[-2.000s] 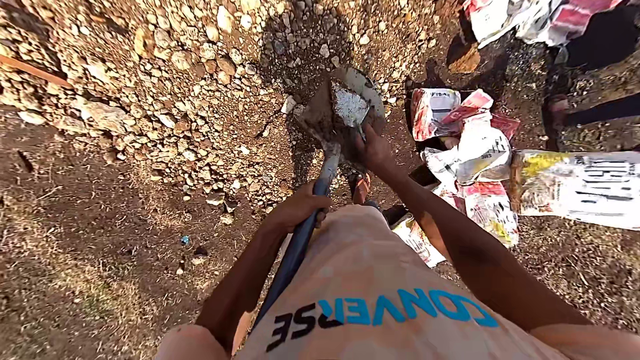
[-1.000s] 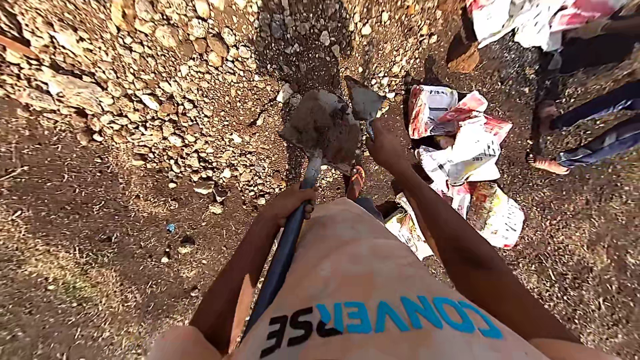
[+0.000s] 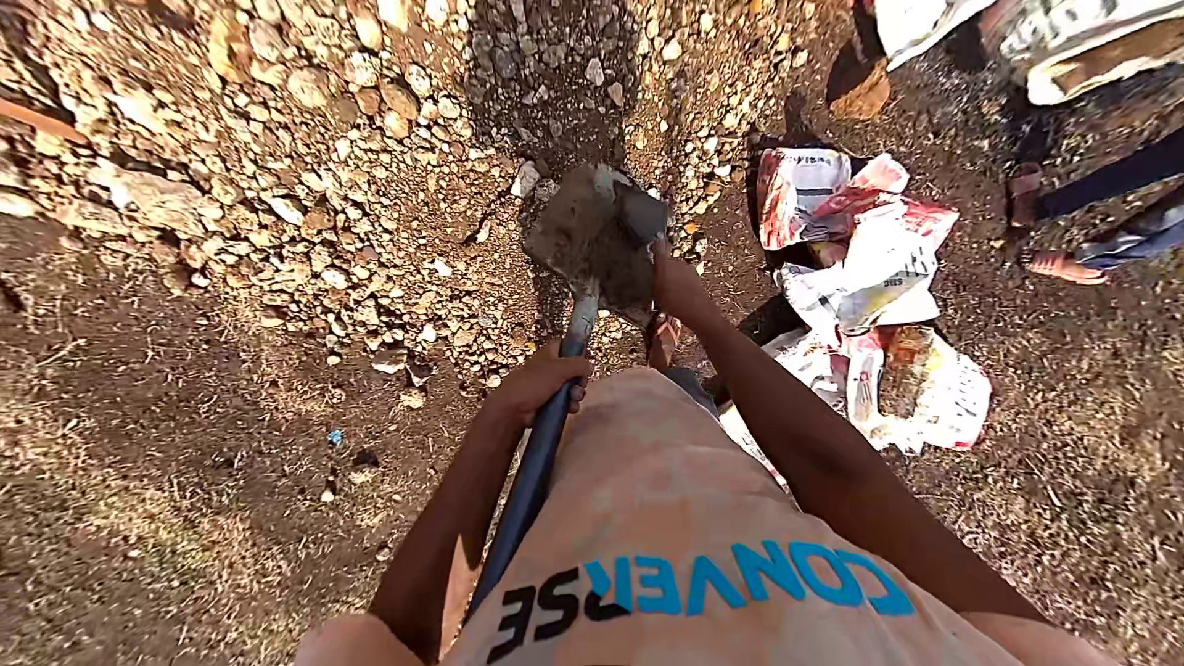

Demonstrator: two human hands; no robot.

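Note:
My left hand (image 3: 541, 381) is closed around the dark shaft of a shovel (image 3: 555, 407), just below its metal socket. The shovel's dirt-coated blade (image 3: 578, 231) faces up, raised in front of me. In my right hand (image 3: 683, 287) is a small flat metal tool, perhaps a trowel or scraper (image 3: 641, 215); its blade lies over the right side of the shovel blade, and its handle is hidden in my fist. Whether the two blades touch is hard to tell.
Gravel and stones (image 3: 370, 185) spread ahead and to the left. Crumpled printed woven sacks (image 3: 888, 268) lie at the right, near a brown rock (image 3: 860, 88). Another person's sandalled feet (image 3: 1068, 268) and trouser legs stand at the far right. My own foot (image 3: 662, 338) shows below the shovel.
The small tool was beside the shovel blade, to its right, one second ago and now lies over it. The other person's feet and legs at the right have shifted.

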